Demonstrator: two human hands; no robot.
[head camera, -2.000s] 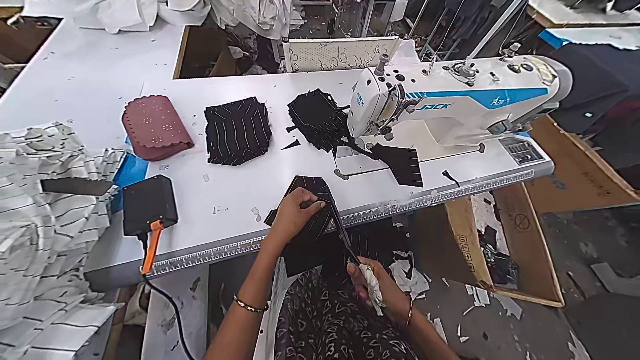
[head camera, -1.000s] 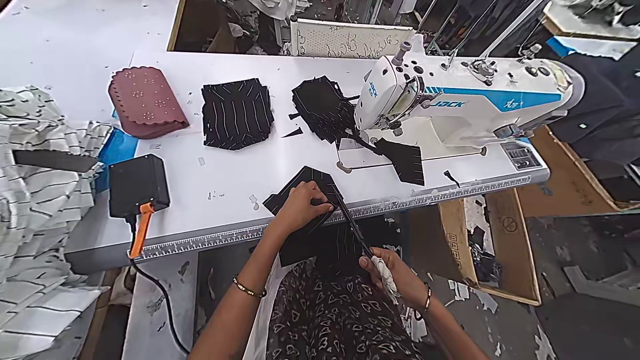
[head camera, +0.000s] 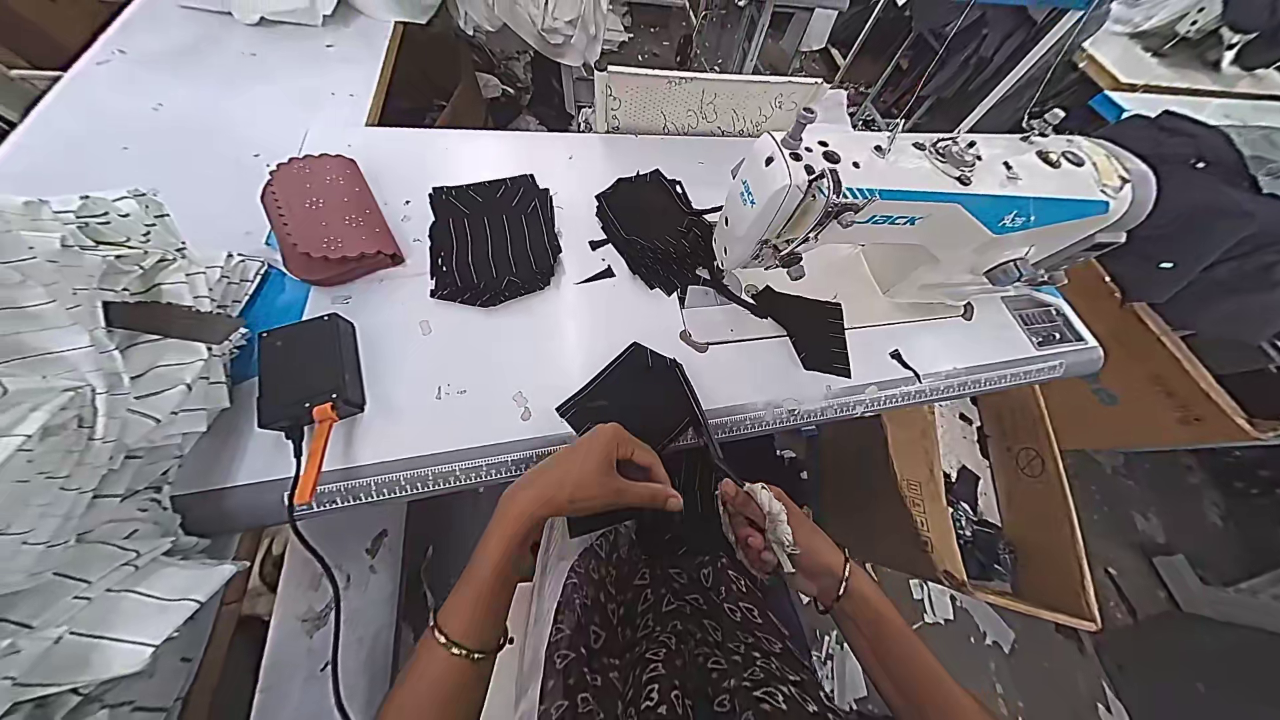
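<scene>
Over the table's front edge lies a black striped fabric piece (head camera: 632, 393). My left hand (head camera: 600, 475) rests at its lower part, thumb and fingertips together on dark cloth. My right hand (head camera: 755, 525) grips scissors (head camera: 712, 440) whose handles are wrapped in pale cloth; their blades point up along the right side of the fabric. Farther back sit a stack of black striped pieces (head camera: 495, 240) and a second dark pile (head camera: 655, 230). From that pile a joined black piece (head camera: 812, 330) reaches across the plate of the white sewing machine (head camera: 920, 215).
A scalloped maroon case (head camera: 328, 218) and a black box with an orange clip (head camera: 310, 372) stand at the left, its cable hanging down. White striped cloth (head camera: 100, 430) heaps at the far left. A measuring tape (head camera: 450, 470) runs along the table edge. Below right is a cardboard box (head camera: 1045, 510) with scraps.
My left hand has moved down the black fabric, toward my lap, from its place higher on the piece. My right hand still holds the scissors beside the fabric.
</scene>
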